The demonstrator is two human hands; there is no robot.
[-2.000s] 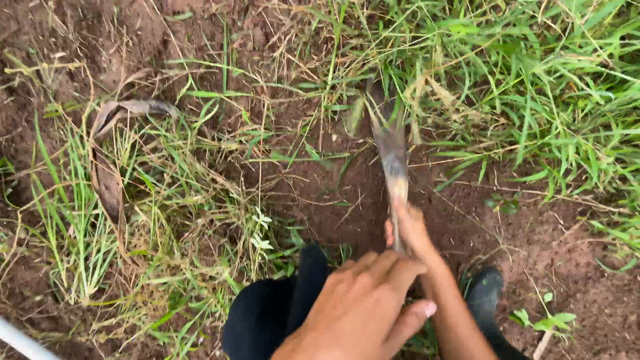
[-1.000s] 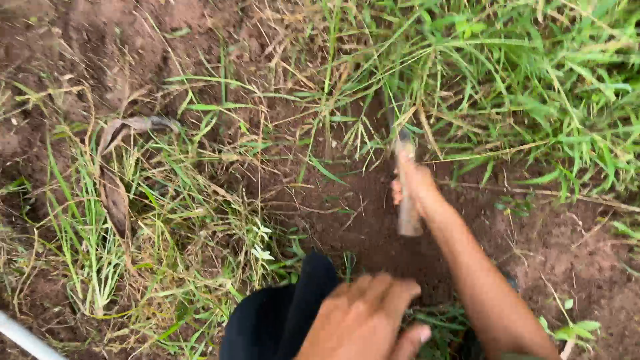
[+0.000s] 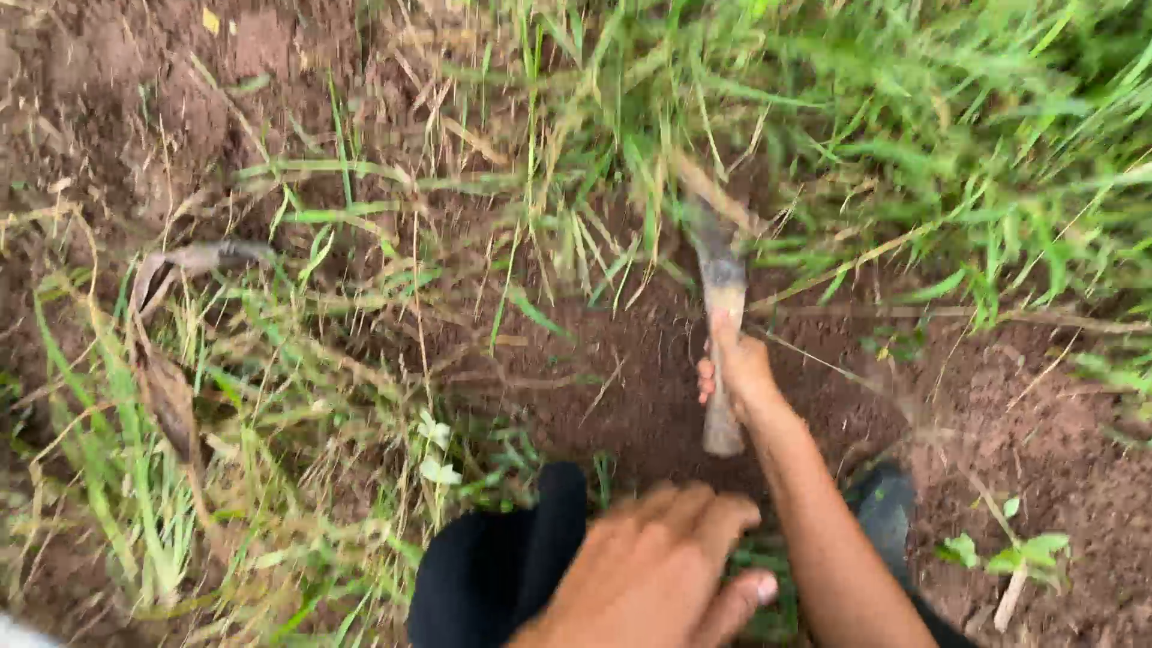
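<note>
My right hand [image 3: 740,364] grips the wooden handle of a bladed hand tool [image 3: 722,270], whose blade points away from me into the grass. The dark blade is blurred and its tip is hidden among the stems, so its exact kind cannot be told. My left hand [image 3: 661,567] is near the bottom centre, back up, holding nothing, its thumb apart from the fingers. Below the tool's handle end lies bare reddish soil [image 3: 621,396]. Thick green grass [image 3: 864,135] stands around and beyond the blade.
A dark-clad knee [image 3: 490,567] is beside my left hand, and a dark boot [image 3: 886,513] is at the lower right. A curled dry leaf [image 3: 166,387] lies among grass tufts at the left. A small leafy seedling [image 3: 1021,551] grows at the lower right.
The tool in my right hand has moved between frames; its blade shows more than one second ago, when grass hid most of it. My left hand stays low, near the knee.
</note>
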